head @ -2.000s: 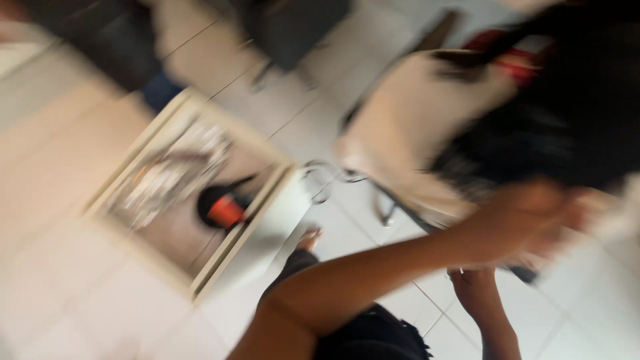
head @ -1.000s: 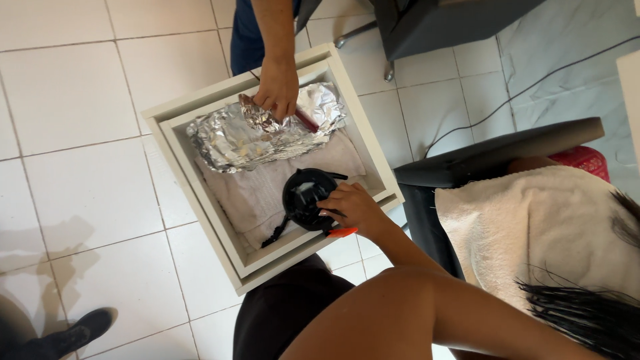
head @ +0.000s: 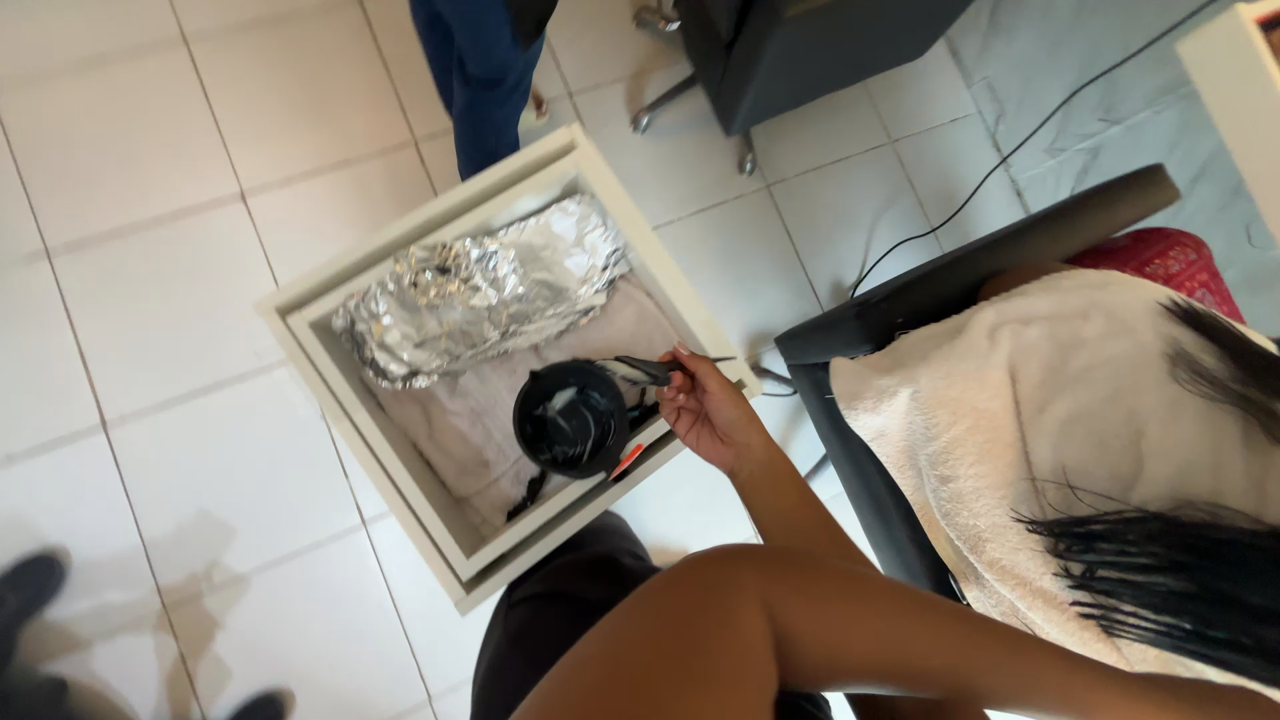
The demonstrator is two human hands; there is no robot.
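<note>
My right hand point(head: 705, 410) pinches the handle of a black tint brush point(head: 645, 372); whitish cream shows on the brush beside a black mixing bowl point(head: 572, 418). The bowl, smeared inside with pale cream, sits in a white tray-topped cart point(head: 365, 480) on a pale towel point(head: 460, 430). Crumpled aluminium foil sheets point(head: 490, 290) lie along the cart's far side. My left arm stretches to the right across the lower view, its hand out of sight. Dark strands of hair point(head: 1170, 580) hang over a beige towel point(head: 960, 440) at the right.
A person in blue trousers point(head: 485, 80) stands beyond the cart. A black wheeled chair point(head: 800, 60) is at the top, and a black armrest point(head: 980, 270) borders the towel-draped person. A cable point(head: 1010, 155) runs over the tiled floor. Dark shoes point(head: 30, 590) show at lower left.
My right hand has moved from over the bowl to its right side and now holds the brush. The other person's hand, on the foil one second ago, has left the view.
</note>
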